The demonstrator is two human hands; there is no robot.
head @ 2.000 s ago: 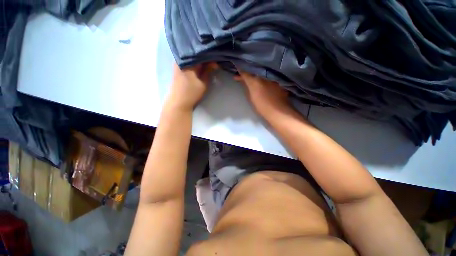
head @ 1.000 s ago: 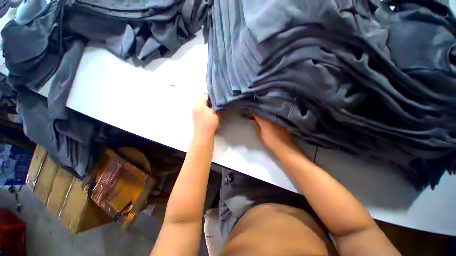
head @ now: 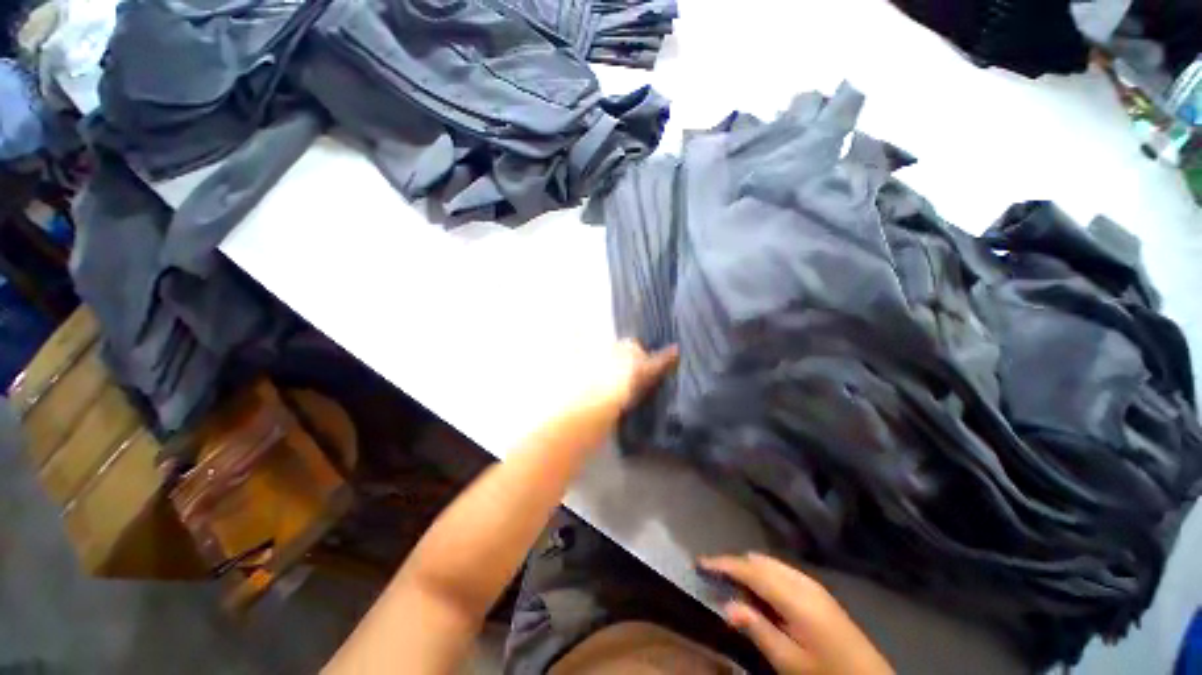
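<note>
A thick stack of dark grey garments (head: 817,330) lies on the white table (head: 409,317), its folded layers fanned at the left side. My left hand (head: 642,376) touches the stack's left edge near the front corner; its fingertips are blurred against the cloth, so its grip cannot be told. My right hand (head: 791,617) is off the stack, low over the table's front edge, fingers bent around a small dark object, likely the thread snips (head: 718,582), mostly hidden by the fingers.
A looser grey pile (head: 461,79) lies further left, partly hanging over the table edge. Below on the floor are taped cartons (head: 99,462) and a brown stool (head: 264,481). Dark and coloured items (head: 1147,106) lie at the table's far right side.
The view has swung, showing more of the table and both piles. My right hand has come out from the stack's front edge towards me. My left hand has moved up along its left side.
</note>
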